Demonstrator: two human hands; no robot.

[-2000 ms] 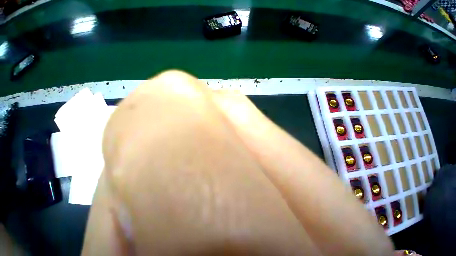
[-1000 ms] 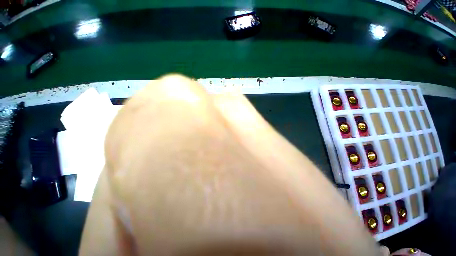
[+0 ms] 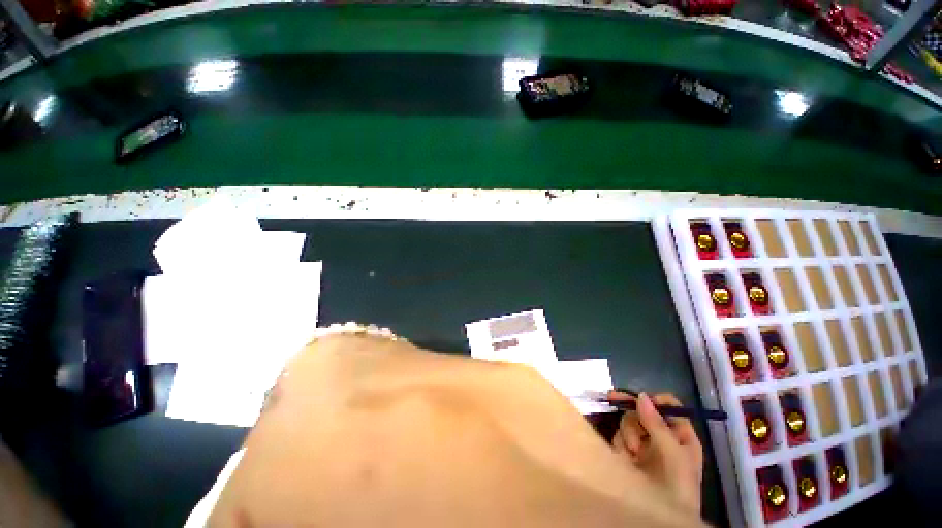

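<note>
My right hand (image 3: pixel 661 443) shows at lower centre right. Its fingers hold a thin black pen-like tool (image 3: pixel 677 410) that points left over a white paper strip (image 3: pixel 587 377). A small white label sheet (image 3: pixel 532 349) with grey printed blocks lies just above the strip. A large, close skin-coloured shape (image 3: pixel 413 443) fills the bottom centre and covers much of the work area; I cannot tell what it is. I cannot make out my left hand, and any phone under the work is hidden.
Foam tray (image 3: pixel 677 278) at right holds red parts with gold centres. Loose papers (image 3: pixel 232 309) and a dark glossy phone (image 3: pixel 114 351) lie left. A bristly stack (image 3: pixel 26 273) stands far left. Open phone units (image 3: pixel 555 91) lie on the green belt (image 3: pixel 362 155). A dark shape (image 3: pixel 922 454) is lower right.
The skin-coloured shape sits lower, uncovering the label sheet, strip and my right hand with the tool. The bench and tray appear lower in view. The phone units on the belt appear further right.
</note>
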